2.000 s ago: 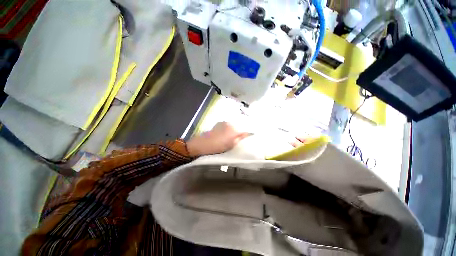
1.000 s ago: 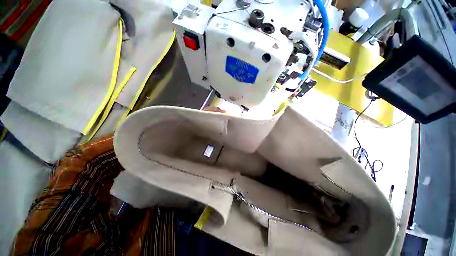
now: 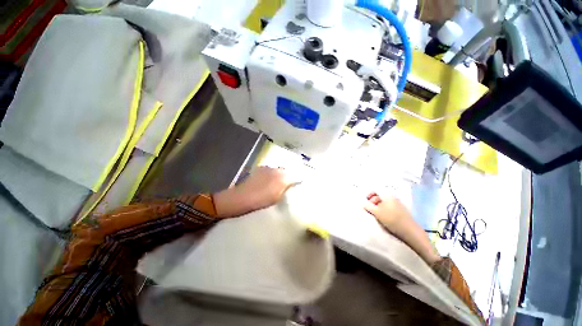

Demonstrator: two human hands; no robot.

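Note:
The beige workpiece [image 3: 249, 261] hangs in folds over the front of the white table, blurred, with a bit of yellow binding [image 3: 317, 230] at its upper edge and a dark inside at lower right. My left hand [image 3: 265, 186] lies at its upper left edge, fingers bent; glare hides whether it pinches the fabric. My right hand [image 3: 386, 211] is at the workpiece's upper right edge, fingers curled; its grip is not clear. Both hands are in front of the white sewing machine head [image 3: 303, 95]. The needle area is washed out by glare.
Stacked beige pieces [image 3: 70, 95] with yellow edges lie at left. A black-framed touchscreen [image 3: 529, 118] stands at upper right. A tangled black cable [image 3: 462, 226] and a thin tool [image 3: 495, 280] lie at right. A yellow plate [image 3: 440, 114] and blue hose [image 3: 406, 57] are behind.
The workpiece's upper edge has dropped away from the machine head and its opening has folded over. My left hand shows fully again, and my right hand has come into clear view on the table.

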